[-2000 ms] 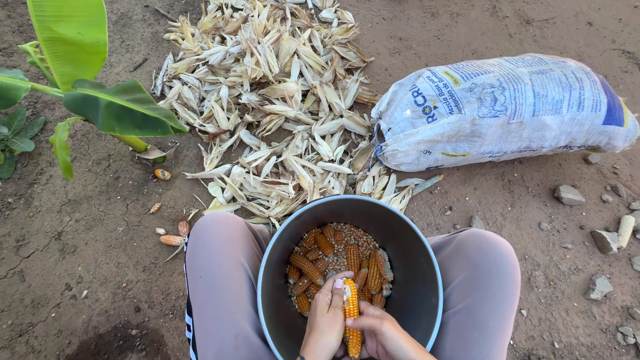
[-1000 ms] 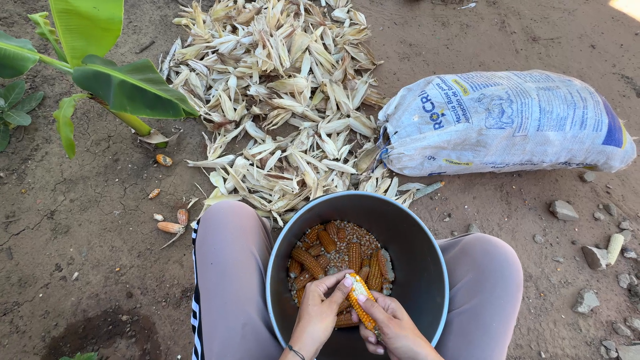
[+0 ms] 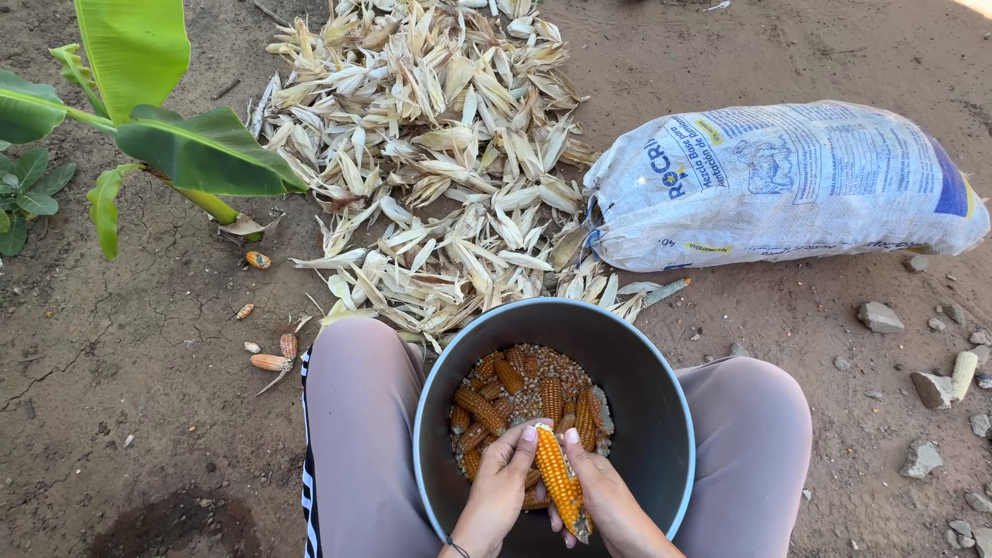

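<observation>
An ear of orange corn [image 3: 559, 480] is held over a dark metal pot [image 3: 643, 387] that stands between my legs. My left hand [image 3: 500, 480] grips the ear from the left, thumb near its upper end, where a pale patch shows. From the right, my right hand [image 3: 608, 492] holds the ear, with its thumb beside the upper part and fingers beneath. Inside the pot lie several corn ears [image 3: 480, 411] on a layer of loose kernels [image 3: 535, 381]. My wrists and the ear partly hide the pot's contents.
Dry corn husks [image 3: 434, 155] are heaped beyond the pot, touching a stuffed woven sack [image 3: 775, 186] on the right. A young banana plant [image 3: 205, 151] grows at the left, near small cobs [image 3: 271, 362] on the soil. Stones [image 3: 922, 459] and a bare cob [image 3: 963, 375] lie at the right.
The ear, tilted with its pale bare patch facing up one second ago, now shows mostly rows of orange kernels. Both hands have stayed on it over the pot.
</observation>
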